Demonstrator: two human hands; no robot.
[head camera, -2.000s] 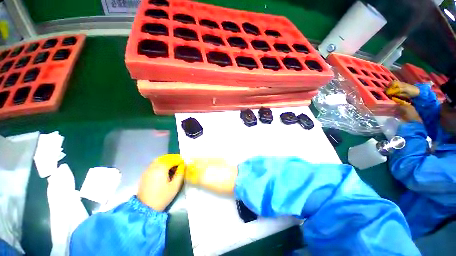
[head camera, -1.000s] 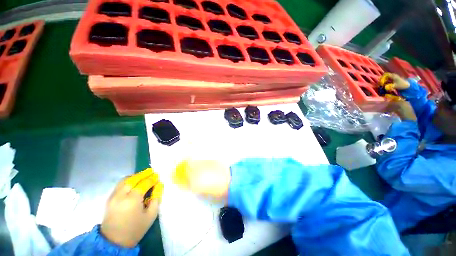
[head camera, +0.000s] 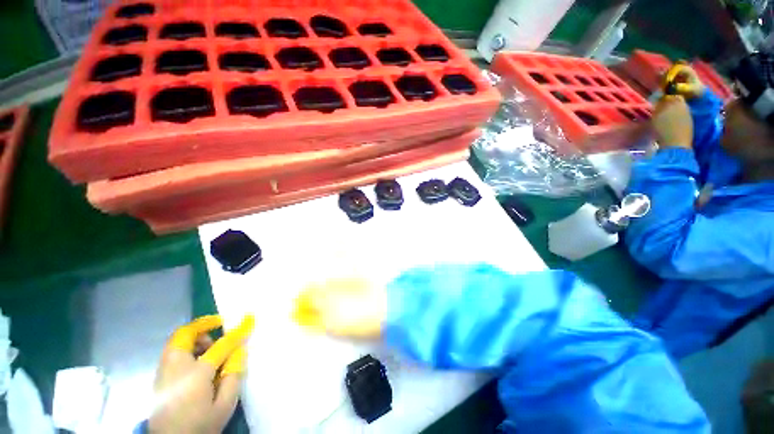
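My left hand (head camera: 197, 369), with yellow finger cots, is at the left edge of the white mat (head camera: 288, 246). Its fingers are curled around a small dark piece (head camera: 203, 344), mostly hidden by them. My right hand (head camera: 341, 307), also with yellow cots, is over the middle of the mat, blurred; whether it holds anything cannot be told. A black watch-shaped housing (head camera: 369, 388) lies on the mat below my right hand. Another black housing (head camera: 236, 251) lies at the mat's upper left. Several dark housings (head camera: 389, 194) lie along its back edge.
Stacked red-orange foam trays (head camera: 280, 136) with black units stand behind the mat. A crumpled clear bag (head camera: 530, 153) and a white bottle with metal pump (head camera: 582, 232) are to the right. White wipes (head camera: 80, 397) lie left. A person in a blue smock (head camera: 679, 225) works at right.
The view has shifted, so the bench things sit further left. My left hand has parted from my right hand, with a gap of white mat between them. The lower housing is now uncovered by my sleeve.
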